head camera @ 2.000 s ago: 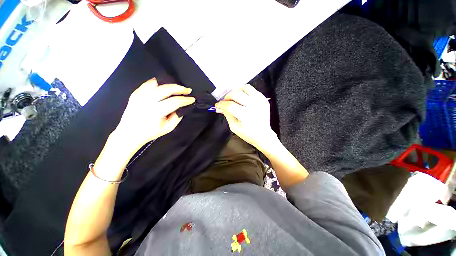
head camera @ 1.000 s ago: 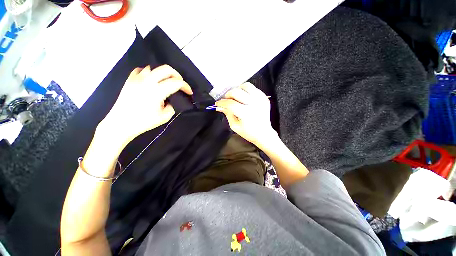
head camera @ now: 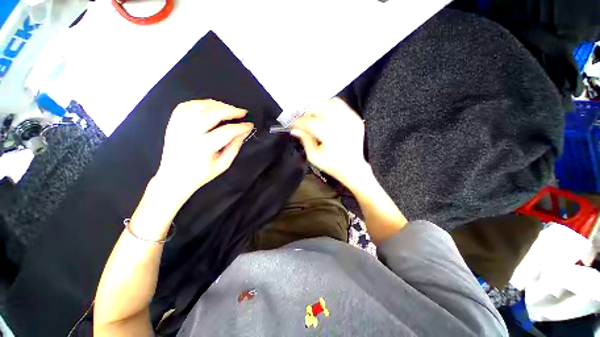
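Smooth black lining fabric (head camera: 197,79) lies over the white machine table and the lap, with a pointed corner at the top. My left hand (head camera: 200,141) is above it, thumb and index fingertips pinched on a short piece of thin light thread (head camera: 250,134). My right hand (head camera: 335,139) holds a small slim silver tool (head camera: 279,129), perhaps snips, its tip pointing at my left fingertips with a small gap between. A small whitish tag (head camera: 287,119) shows at the cloth edge beside my right fingers.
Scissors with an orange-red handle loop (head camera: 146,18) lie at the top left, near the white machine head (head camera: 39,33). Thick speckled dark cloth (head camera: 460,125) is heaped on the right. A red plastic stool (head camera: 559,209) and a blue basket (head camera: 579,148) stand at the far right.
My left hand has let go of the folded lining and lifted slightly; the lining's top corner now lies flatter. The long thread seen below my left hand no longer shows there. My right hand has shifted slightly.
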